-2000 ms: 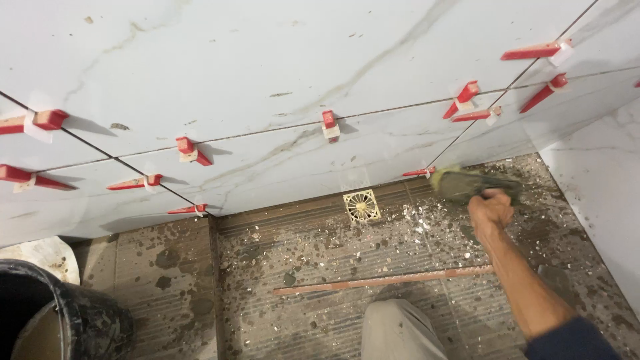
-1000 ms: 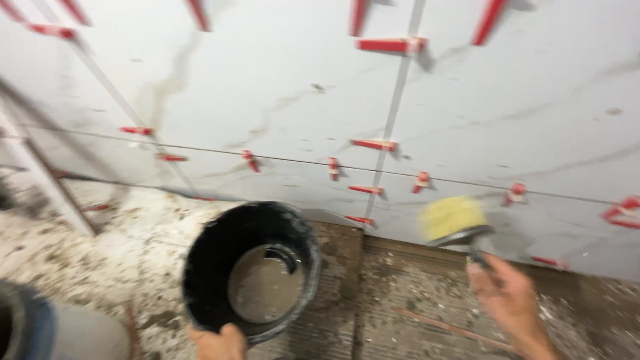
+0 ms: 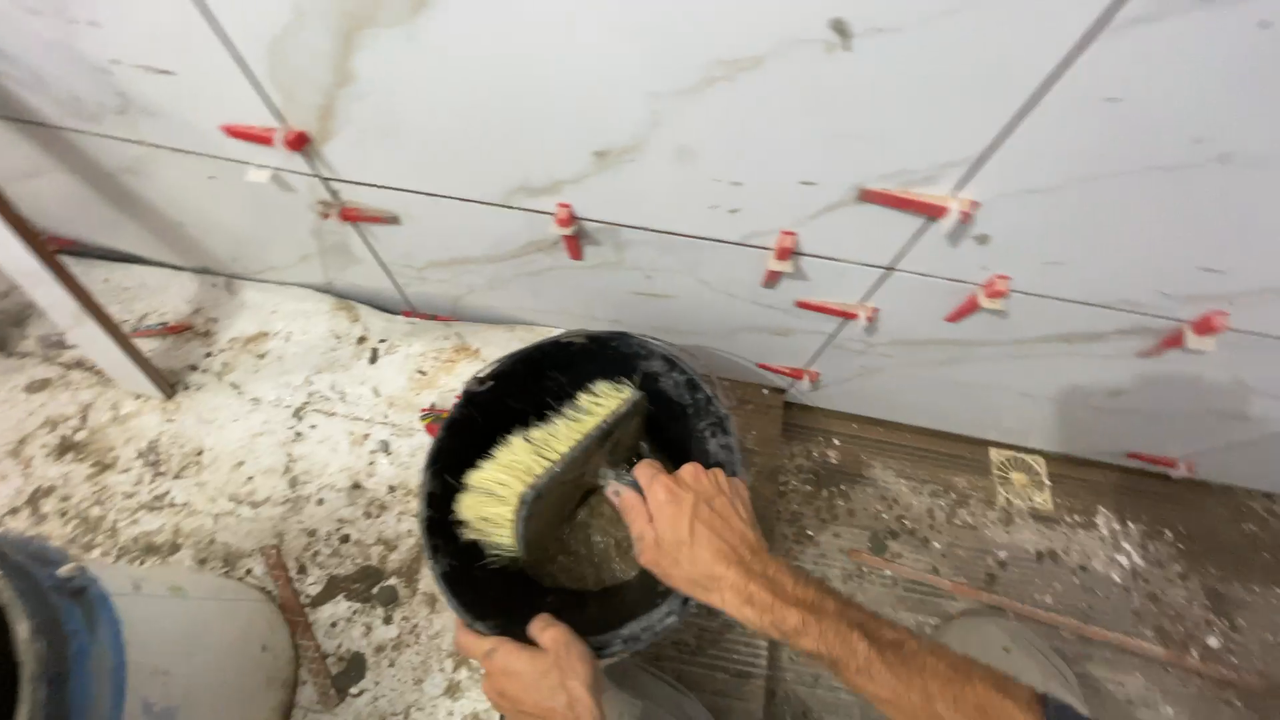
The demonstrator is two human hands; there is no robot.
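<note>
A wide brush with pale yellow bristles is inside a black bucket, tilted, above murky water at the bottom. Its handle is gripped by my right hand, over the bucket's right side. My left hand holds the near rim of the bucket, thumb on top. Part of the handle is hidden by my right fingers.
Marble-look wall tiles carry several red levelling wedges. A square floor drain lies at the right, near a thin reddish strip. At the lower left stands a white and blue container; a white-faced board leans behind.
The brush has moved from the drain area, past the wall, into the bucket with my right hand. Two seconds ago my left hand was out of view; now it holds the rim. The view has swung left.
</note>
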